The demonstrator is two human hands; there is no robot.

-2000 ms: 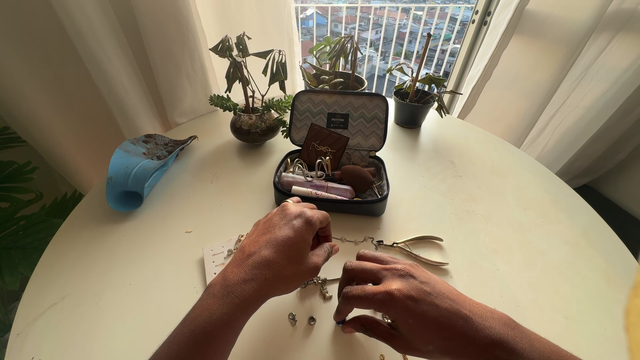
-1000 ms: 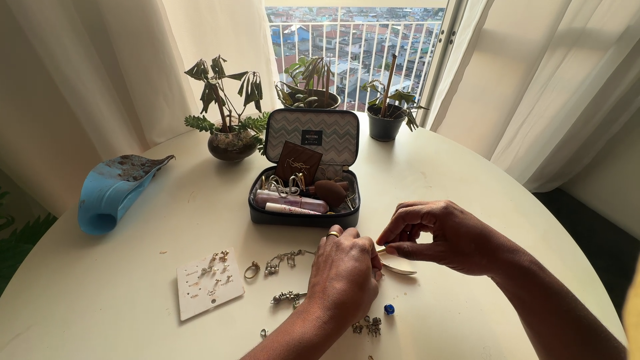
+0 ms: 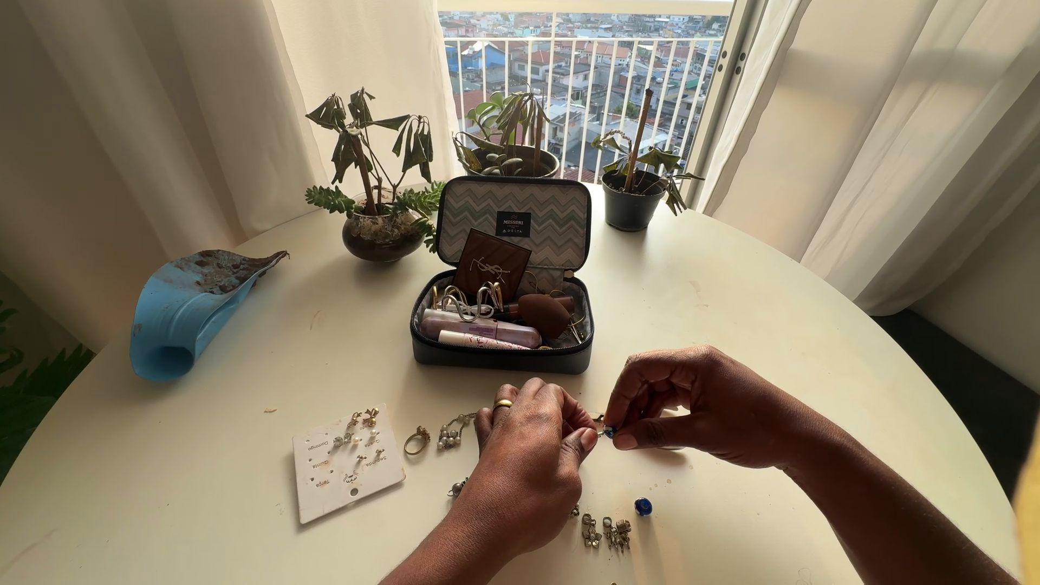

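My right hand point(image 3: 691, 406) pinches a small blue-stoned piece of jewelry point(image 3: 608, 431) between thumb and forefinger. Fingertips of my left hand point(image 3: 532, 455) are closed just beside it, on a thin part too small to make out. Pliers lie mostly hidden behind the hands. Below them on the table are a round blue stud point(image 3: 643, 507) and several small metal earrings point(image 3: 605, 533). Left of my left hand are a beaded chain point(image 3: 452, 433), a ring point(image 3: 417, 440) and a white earring card point(image 3: 345, 463) with several earrings on it.
An unzipped case point(image 3: 504, 357) with cosmetics stands just beyond my hands. Farther back are a glass-potted plant point(image 3: 380, 231), a black-potted plant point(image 3: 632, 203) and another plant point(image 3: 508, 158) by the window railing. A blue scoop-like container point(image 3: 175, 325) lies at the left of the round table.
From the pliers area, my right hand has come to hold a blue-stoned piece beside my left fingertips. Two seconds ago it was low over the small jewelry. The view has shifted.
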